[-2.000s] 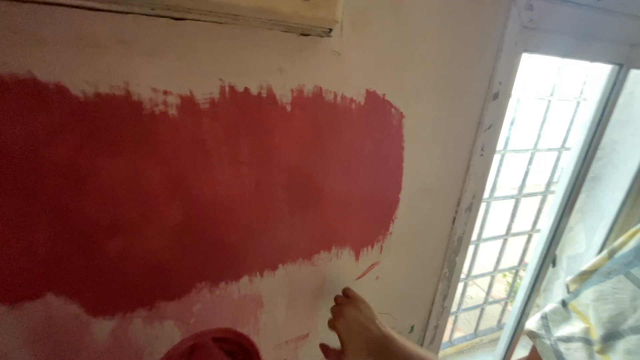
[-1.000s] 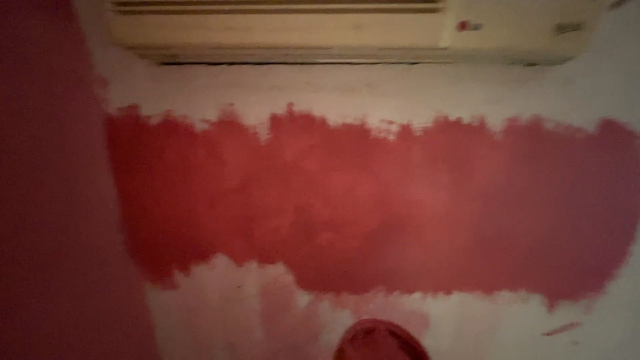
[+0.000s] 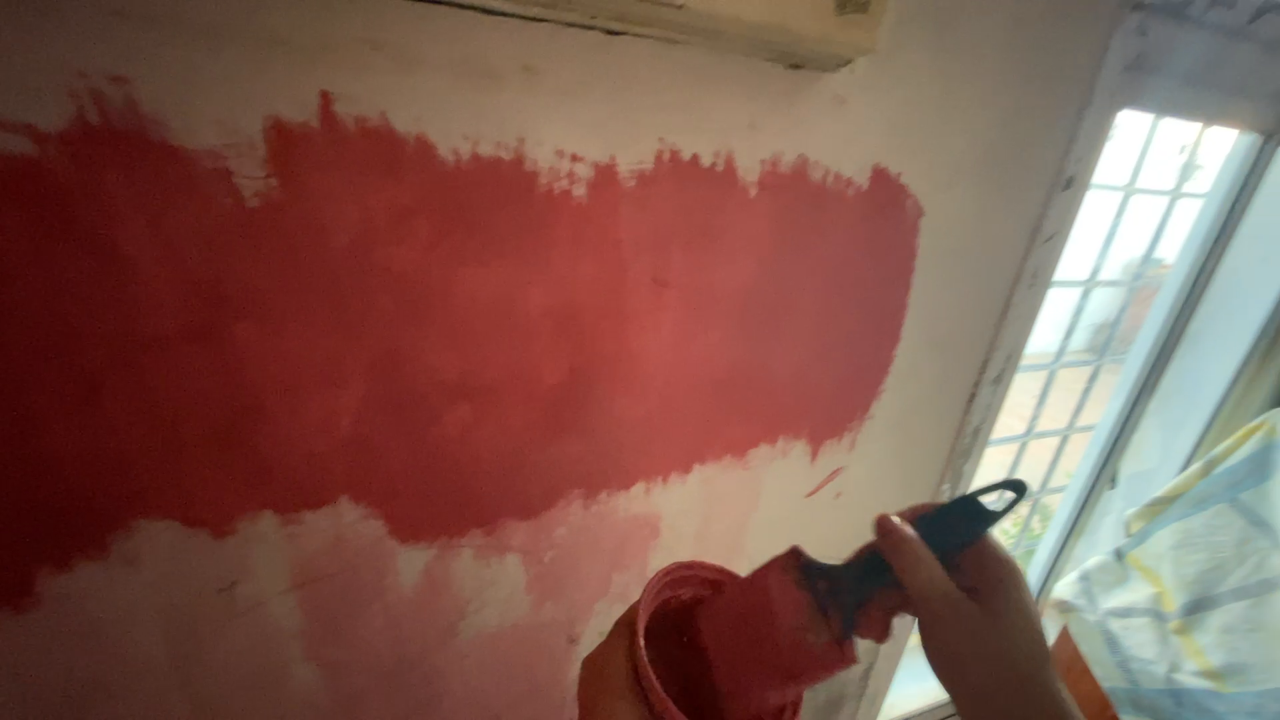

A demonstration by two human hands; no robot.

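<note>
A wide paintbrush with a dark plastic handle (image 3: 880, 570) is held in my right hand (image 3: 960, 610) at the lower right, fingers round the handle. Its paint-covered red head points down left into the mouth of a paint container (image 3: 655, 640) with a red-smeared rim. My left hand (image 3: 608, 670) is partly visible, wrapped round the container's left side; the rest of it lies below the frame. Behind them the wall bears a broad band of red paint (image 3: 520, 340) with ragged edges. A small red stroke (image 3: 825, 483) lies beneath the band's right end.
Above the band hangs a cream air conditioner (image 3: 800, 30). On the right stands a window with a metal grille (image 3: 1110, 290) and a white frame with chipped paint. A patterned cloth (image 3: 1190, 590) hangs at the lower right. Paler pink paint (image 3: 400, 620) covers part of the lower wall.
My right hand, out of view a second ago, now shows with the paintbrush at the container. The view has swung back right to the window.
</note>
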